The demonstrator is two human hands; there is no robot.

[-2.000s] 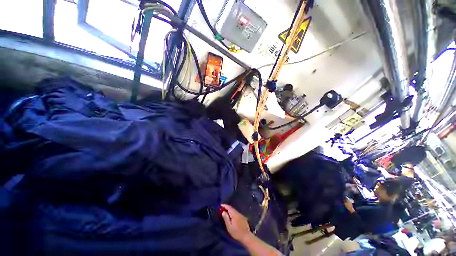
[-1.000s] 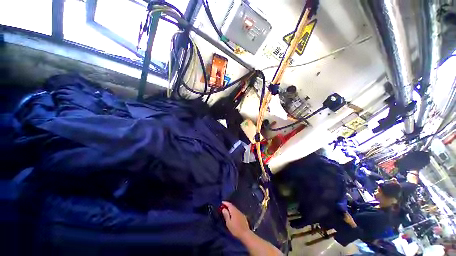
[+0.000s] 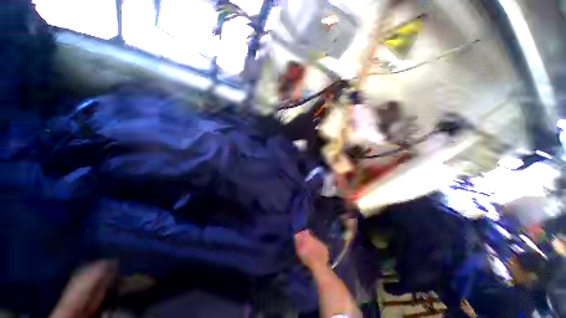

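Observation:
A large crumpled heap of navy garments [image 3: 205,161] fills the left and middle of the view. My right hand [image 3: 312,249] is at the right edge of the navy cloth, blurred, with its fingers bent. Whether it holds cloth or a tool is too blurred to tell. My left hand [image 3: 87,289] is at the bottom left, blurred and partly cut off by the lower edge, over the dark cloth. Its fingers cannot be made out.
A window [image 3: 180,37] is at the upper left. Tan cord [image 3: 350,239] hangs right of the heap. A red thing [image 3: 378,174] lies by the white wall [image 3: 447,87]. More dark garments [image 3: 409,242] are at the right. A blurred person [image 3: 527,273] is at lower right.
My left hand has come into view at the bottom left. The view has shifted and blurred, so the scene sits further right. Red seen at my right hand earlier no longer shows.

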